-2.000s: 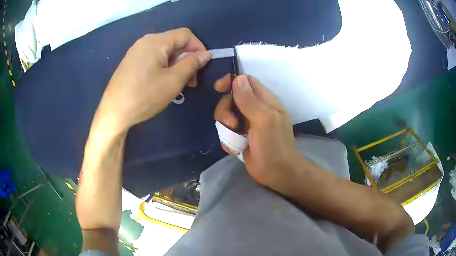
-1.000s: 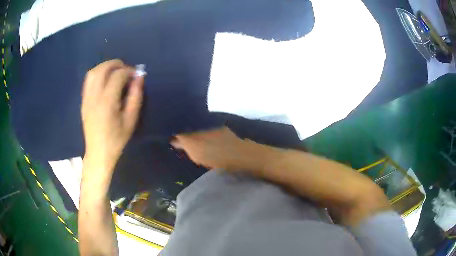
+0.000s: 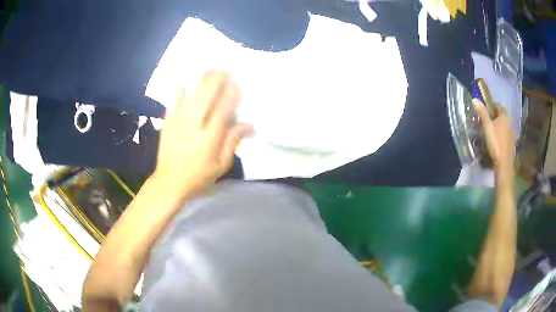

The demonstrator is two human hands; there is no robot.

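Note:
A white garment panel (image 3: 341,91) with a curved cut-out lies on the dark pressing cover (image 3: 427,146). My left hand (image 3: 204,125), slightly blurred, rests flat on the panel's left part with its fingers a little apart. My right hand (image 3: 498,131) is at the far right, on the brown handle of the steam iron (image 3: 461,119). The iron is at the pale rest sheet (image 3: 515,97). A small white tape roll (image 3: 83,119) lies on the dark cover at the left.
Small white scraps (image 3: 139,129) lie between the roll and my left hand. White strips (image 3: 423,25) lie at the far edge. A yellow-framed cart (image 3: 67,213) with white cloth is below left. Green floor (image 3: 390,225) shows below the table.
My right hand has moved from near my body to the iron. My left hand has let go of the small white piece and moved onto the panel. The view has shifted right.

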